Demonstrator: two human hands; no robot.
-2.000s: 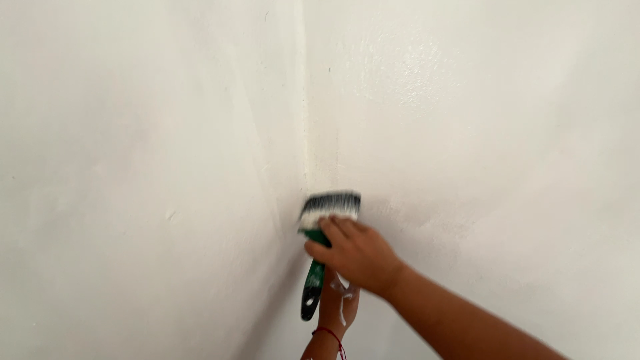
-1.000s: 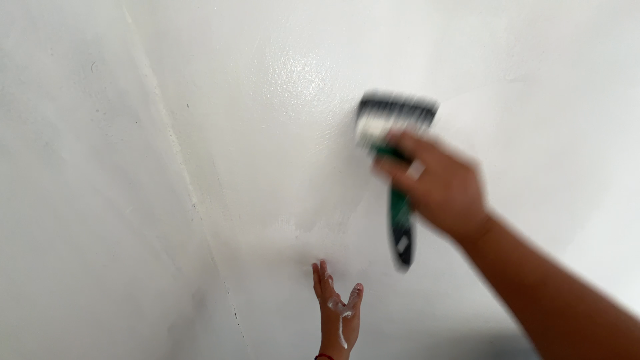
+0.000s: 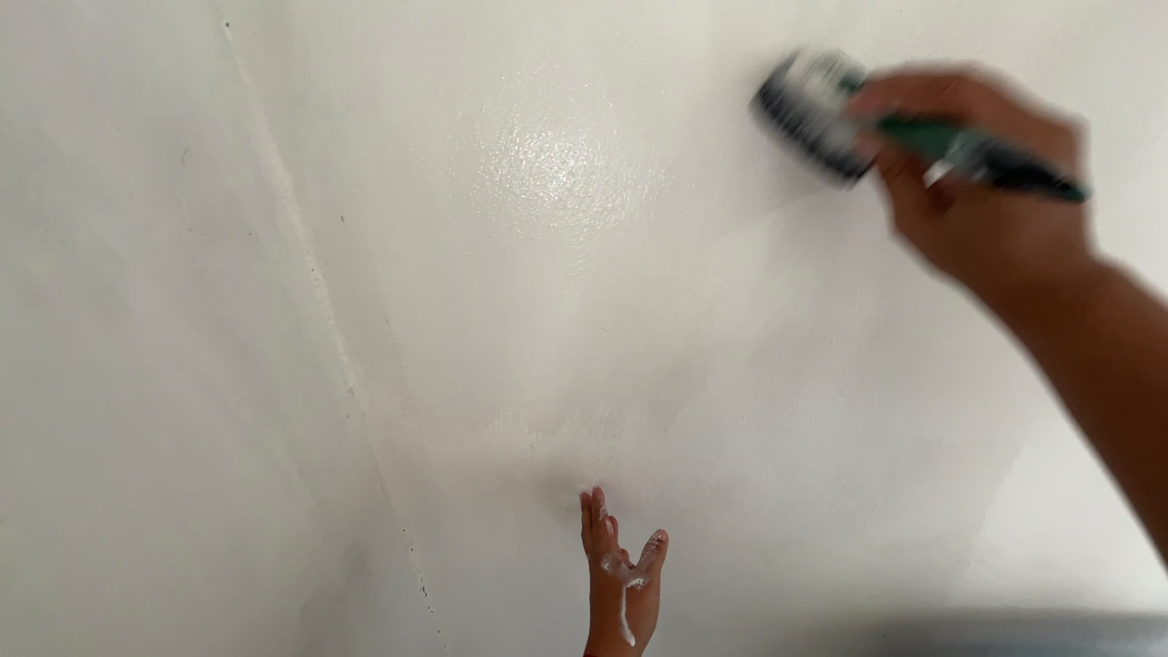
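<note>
My right hand (image 3: 995, 173) grips a wide paintbrush (image 3: 922, 137) by its green and black handle at the upper right. White paint coats the middle of the dark bristles, which point left against or close to the white wall (image 3: 639, 347); blur hides whether they touch. Low in the middle, my left hand (image 3: 625, 575) is raised with its fingers apart and holds nothing. Its fingertips are at the wall, and white paint streaks run over its thumb side and down toward the wrist. A shiny patch of wet-looking paint (image 3: 557, 164) lies left of the brush.
A wall corner seam (image 3: 315, 265) with small dark pits runs from the upper left down to the bottom. Another pale wall surface (image 3: 137, 365) lies left of it. A blurred grey-blue shape (image 3: 1022, 634) crosses the lower right edge.
My right hand has moved with the brush from the corner to the upper right, and the brush has turned from upright to slanting left. The view has shifted, with the corner now farther left.
</note>
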